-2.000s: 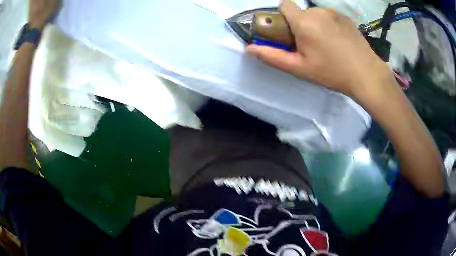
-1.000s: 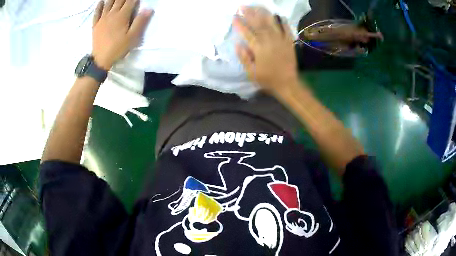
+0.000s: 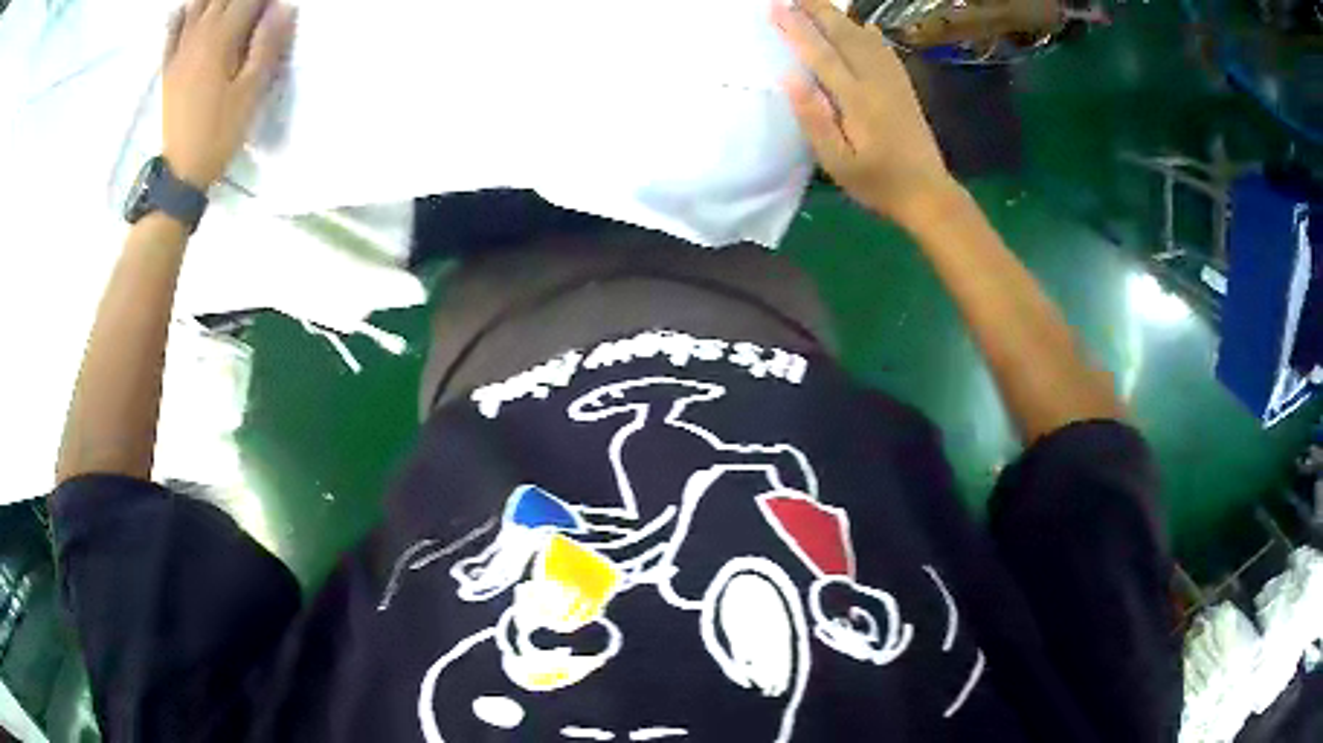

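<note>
A bright white garment [image 3: 537,102] lies spread across the top middle, its near edge hanging over dark padding. My left hand [image 3: 221,80] lies on the cloth at the upper left, its fingertips near the frame's top edge. My right hand [image 3: 866,124] lies at the garment's right edge, fingers pointing up and left. Whether either hand pinches the cloth cannot be told for certain; both look flat with fingers slightly apart. The steam iron [image 3: 987,21] is partly cut off at the top right, away from my right hand.
A dark rest [image 3: 969,113] is below the iron. More white cloth [image 3: 312,261] hangs at the left, with thin white tapes [image 3: 356,343] over the green floor [image 3: 929,334]. A blue bin or rack [image 3: 1262,298] stands at the right. A whitish heap [image 3: 1255,639] is at the lower right.
The iron has left my right hand and lies at the upper right. Since one second ago, my hands have moved farther apart, and the cloth between them looks smoother and wider.
</note>
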